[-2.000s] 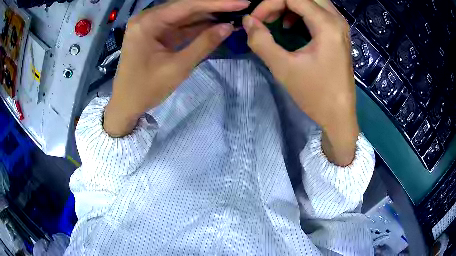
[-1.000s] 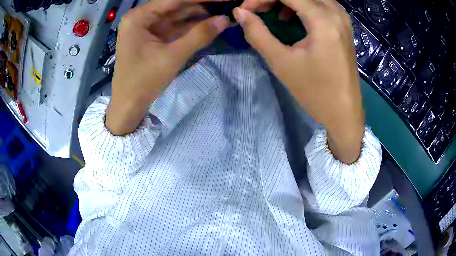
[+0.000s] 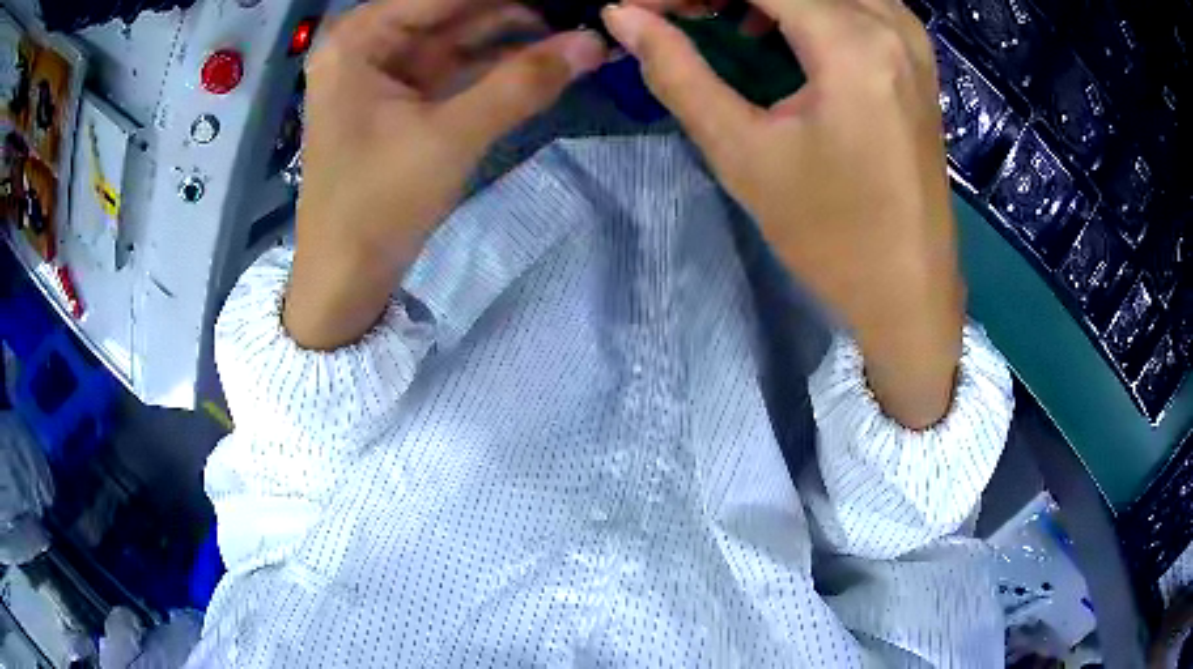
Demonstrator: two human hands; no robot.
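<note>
My left hand and my right hand are bare and raised at the top edge of the view, with thumbs and fingertips close together. A dark thing shows partly between the fingertips of both hands. Most of it is cut off by the top edge or hidden by the fingers, so its shape cannot be told. Both hands bend their fingers around it, and some fingers run out of the picture.
On the left is a white-grey machine with a red button, silver buttons, orange-brown fixtures and a yellow-tipped tool. On the right, glossy black trays lie on a green mat. A plastic bag is at lower right.
Both hands have risen slightly towards the top edge, so less of the dark thing shows. The right hand has moved slightly right.
</note>
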